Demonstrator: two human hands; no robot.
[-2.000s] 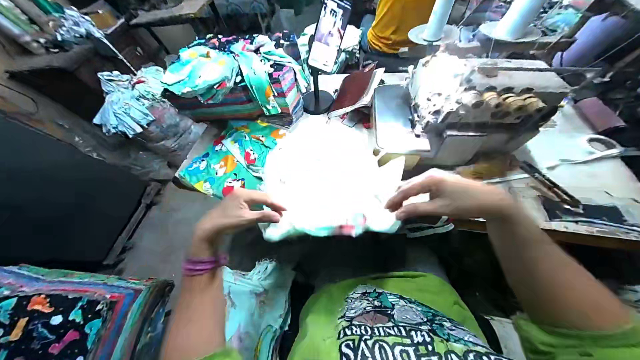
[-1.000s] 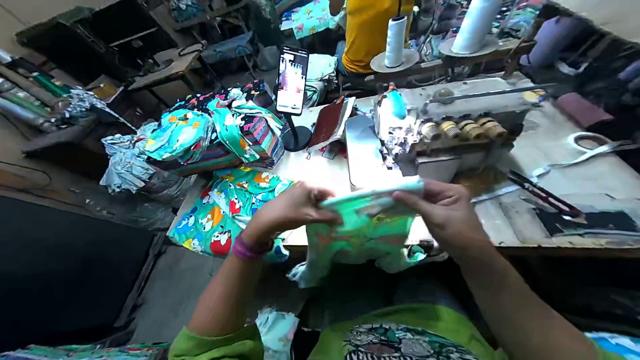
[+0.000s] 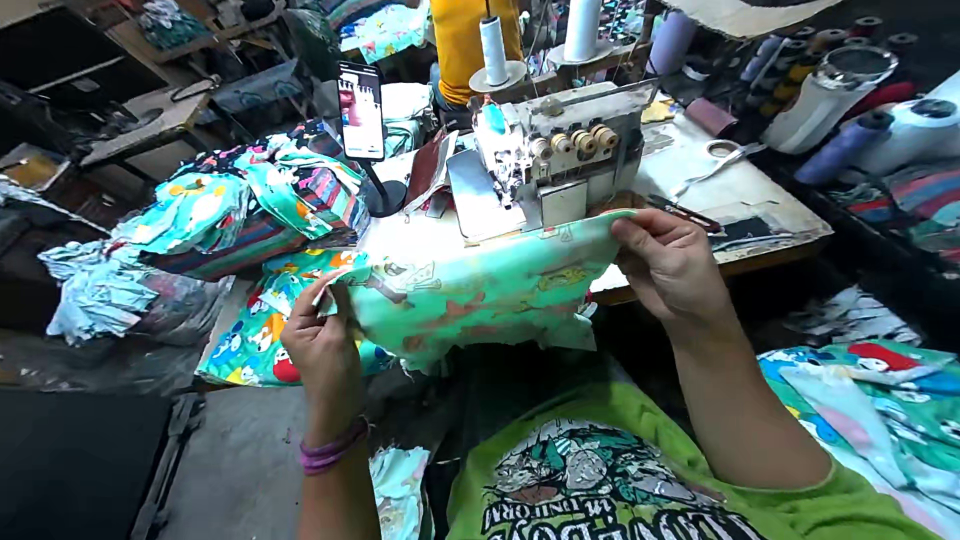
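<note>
A mint-green printed fabric piece (image 3: 480,292) is stretched between my two hands, above my lap and in front of the table edge. My left hand (image 3: 322,337) pinches its left corner, and my right hand (image 3: 671,262) pinches its upper right corner. The fabric's lower edge hangs loose and ragged. Just beyond it stands an overlock sewing machine (image 3: 562,150) with several thread tension dials and a lit needle area. The metal plate (image 3: 484,199) at the machine's left is partly behind the fabric.
A phone on a stand (image 3: 361,112) is left of the machine. Printed cloth piles (image 3: 247,195) lie farther left. Tweezers or snips (image 3: 684,214) and a tape roll (image 3: 721,150) rest on the table's right. Thread cones (image 3: 493,52) stand behind. A person in a yellow top (image 3: 465,45) is beyond.
My hands have moved apart, the right one outward to the right, and the fabric is now spread wide between them. A second ago they held it closer together, bunched and hanging down.
</note>
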